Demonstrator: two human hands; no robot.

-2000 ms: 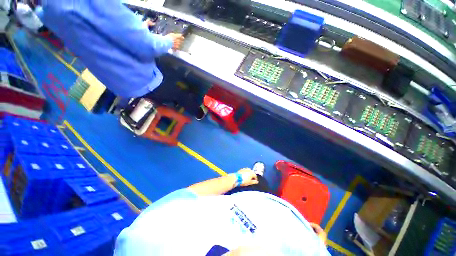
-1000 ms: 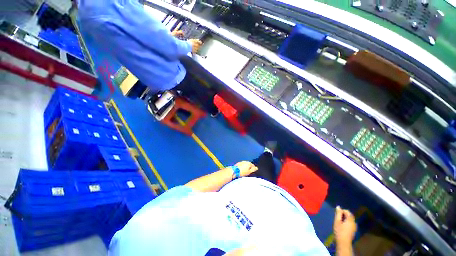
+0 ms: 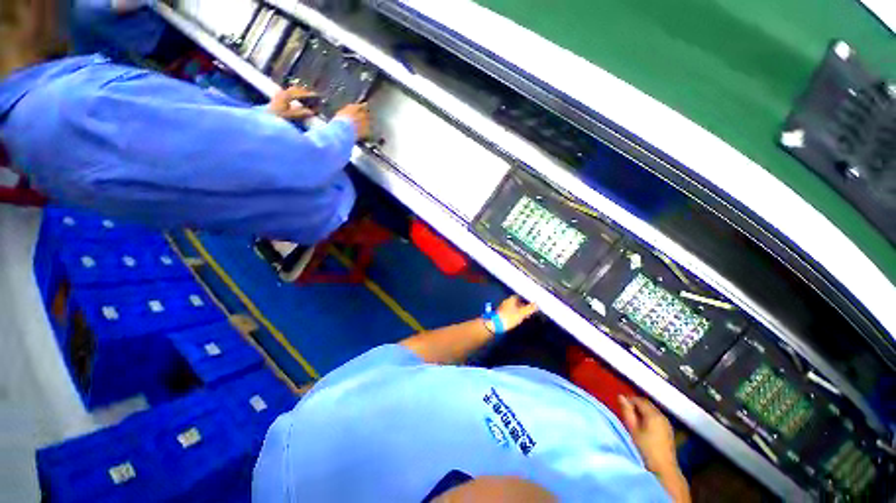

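Observation:
Several black solder pallets lie in a row on the silver-edged rail line in front of me. The first pallet (image 3: 580, 277) and the second hold green circuit board panels (image 3: 543, 232) with rows of small pale parts. My left hand (image 3: 516, 311), with a blue wrist strap (image 3: 491, 317), is at the rail's near edge beside the first pallet and holds nothing visible. My right hand (image 3: 645, 424) is at the near side of the rail, lower right, below the pallets, and holds nothing that I can see.
A person in blue (image 3: 177, 147) on the left has both hands on a black pallet (image 3: 332, 77). Behind the rail is the green belt (image 3: 629, 69) with a black fixture (image 3: 853, 128). Blue crates (image 3: 128, 305) stand at lower left; a red stool (image 3: 594, 378) is partly hidden beside me.
The view has moved closer to the rail and belt. My left hand has come up to the rail's edge. My right hand has also come nearer the rail. The stool is now mostly hidden.

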